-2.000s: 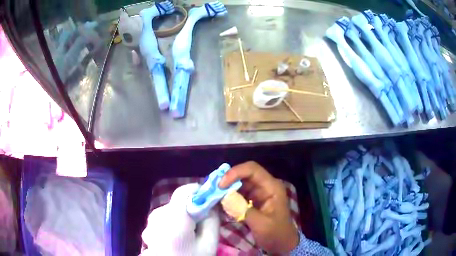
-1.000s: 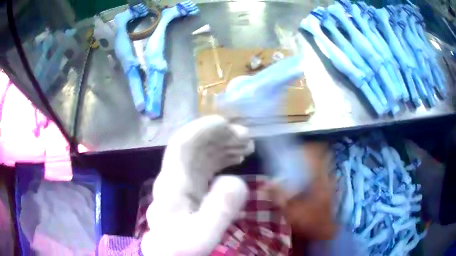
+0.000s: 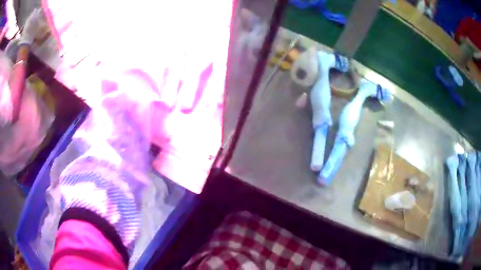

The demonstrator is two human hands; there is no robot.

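My left hand [image 3: 100, 182], in a white knit glove with a blue-ribbed cuff under a bright pink sleeve, reaches from the lower left over the blue-violet tub [image 3: 32, 211] lined with translucent sheeting. Its fingers are washed out in pink-white glare, so I cannot tell what they hold. My right hand is out of the picture. Two light-blue figure legs lie side by side on the metal bench, the left one [image 3: 320, 108] and the right one [image 3: 347, 126], with dark-blue bands at their feet.
The glaring lit surface [image 3: 142, 47] is beyond the tub. Another person's arm [image 3: 19, 79] is at far left. A cardboard pad [image 3: 377, 184] holds a white cup [image 3: 400, 200]. More legs [image 3: 458, 200] lie at the right edge. A green belt [image 3: 390, 68] runs behind.
The view has swung left. My left hand has moved over the tub. My right hand and the leg near my hands have left the picture.
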